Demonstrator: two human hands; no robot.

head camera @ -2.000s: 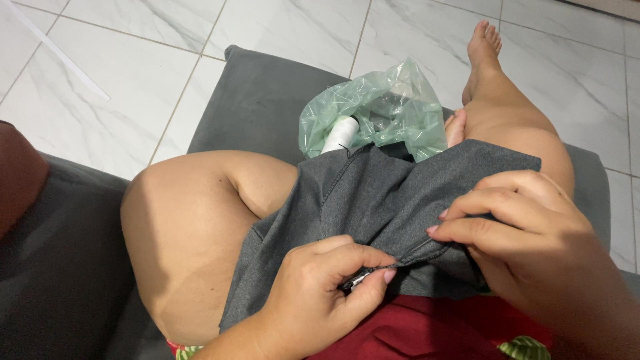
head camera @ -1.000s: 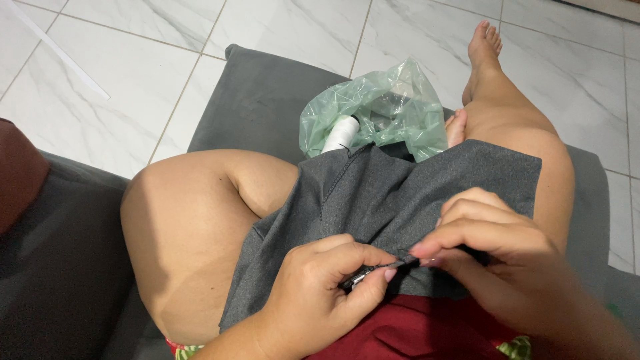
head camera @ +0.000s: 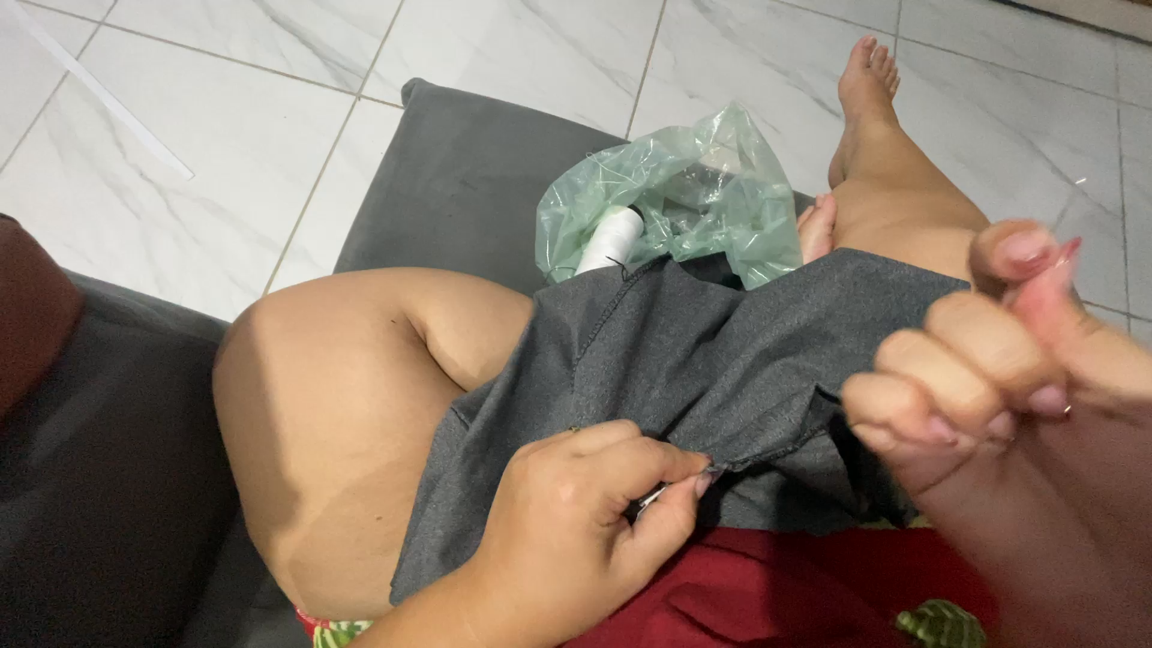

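Note:
Dark grey fabric (head camera: 702, 360) with overlocked seams lies across my lap. My left hand (head camera: 603, 513) pinches its seamed edge between thumb and index finger, and a small metal item (head camera: 650, 498), only partly visible, sits under those fingers. Raised at the right is my right hand (head camera: 999, 333), its thumb and index fingertip pressed together and the other fingers curled; blur hides whether a needle or thread is between them. Beyond the fabric, a white thread spool (head camera: 612, 238) leans in a translucent green plastic bag (head camera: 670, 189).
My bare legs rest on a grey upholstered seat (head camera: 450, 171). A reddish-brown cushion or armrest (head camera: 36, 315) is at the far left. On the marble-look tiled floor (head camera: 207, 153) lies a white strip (head camera: 108, 99).
My right hand has moved away from the seam, up and to the right. My left hand keeps its pinch on the grey fabric at about the same place.

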